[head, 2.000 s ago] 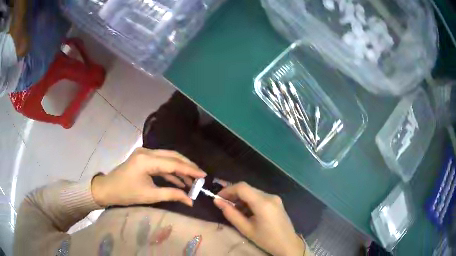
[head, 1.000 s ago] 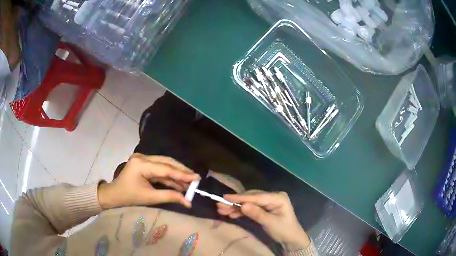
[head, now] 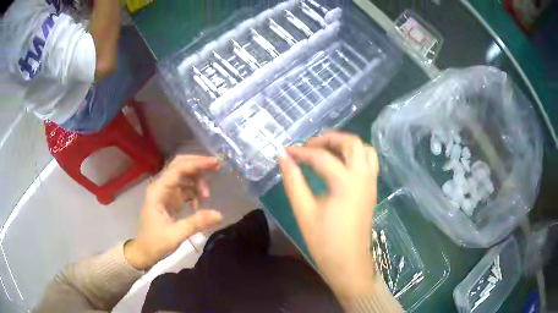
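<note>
My right hand [head: 333, 202] is over the near edge of the clear blister tray stack [head: 318, 79]. Its thumb and index fingertips pinch a small white unit, mostly blurred against the tray. The top tray has rows of slim white units in its upper pockets; a bright white patch shows in its near left corner, close to my fingertips. My left hand [head: 177, 205] is left of the tray, off the bench, with thumb and fingers apart and nothing in it. The clear parts tray [head: 437, 269] with loose slim rods is partly hidden behind my right hand.
A crumpled plastic bag [head: 398, 131] holds white caps at the right. The translucent parts box [head: 468, 293] with white sleeves is at the lower right. A small clear box [head: 419, 36] lies at the back. A seated person [head: 55, 61] is on a red stool [head: 104, 162] at the left.
The view has swung left and up to the blister trays. My hands have parted and risen from my lap; my left hand has let go of the white cap, and my right hand has reached the tray.
</note>
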